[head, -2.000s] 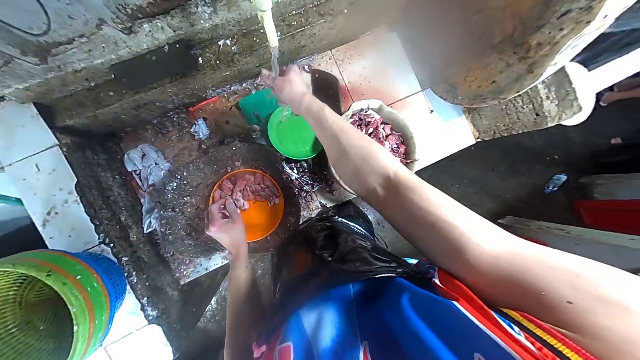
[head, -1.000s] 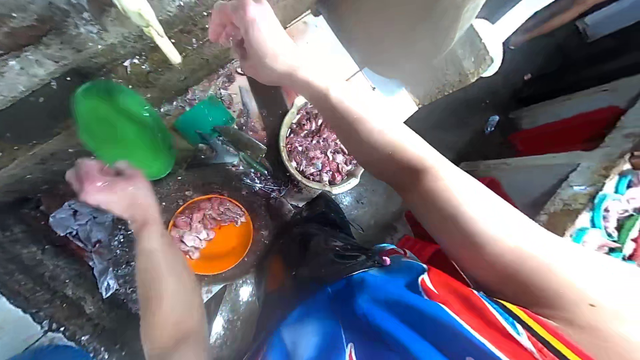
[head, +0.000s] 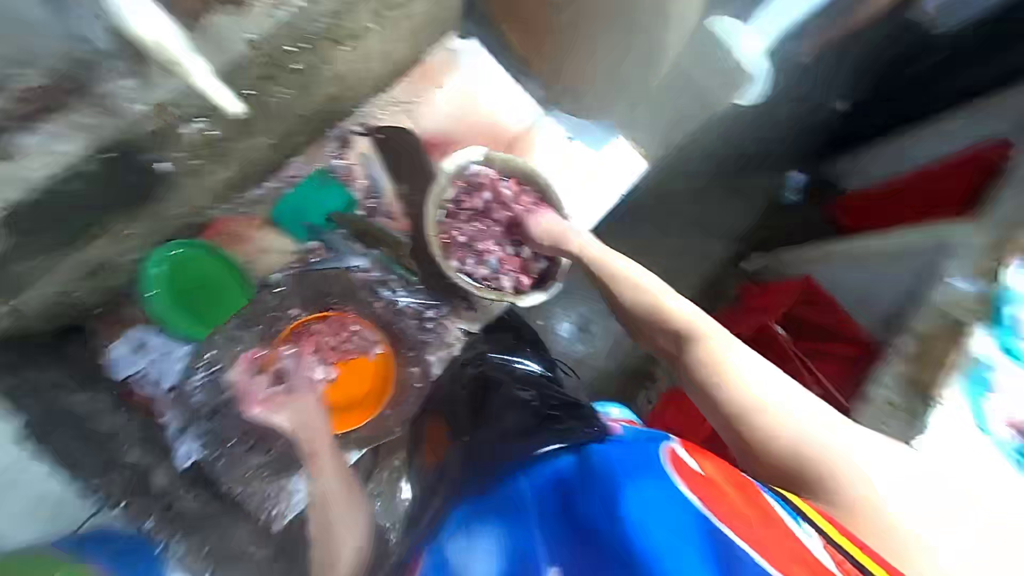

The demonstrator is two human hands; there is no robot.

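My left hand (head: 280, 392) is at the left edge of an orange plastic plate (head: 362, 396), over pinkish meat pieces (head: 332, 340); blur hides whether its fingers hold any. My right hand (head: 548, 232) reaches into a pale round tub (head: 436, 232) full of dark pink meat pieces (head: 488, 228), its fingertips hidden among them. A green plastic plate (head: 192, 288) lies up and left of the orange one. Between the green plate and the tub sits a teal plastic container (head: 312, 204).
A dark blade-like object (head: 408, 176) lies beside the tub. Crumpled grey plastic (head: 148, 356) is at the left. A pale pipe end (head: 216, 92) hangs over the concrete ledge (head: 320, 88). Red objects (head: 808, 328) stand at the right.
My right hand has come down from near the pipe into the tub. The green plate, raised a second ago, now lies at the left, and my left hand is back by the orange plate.
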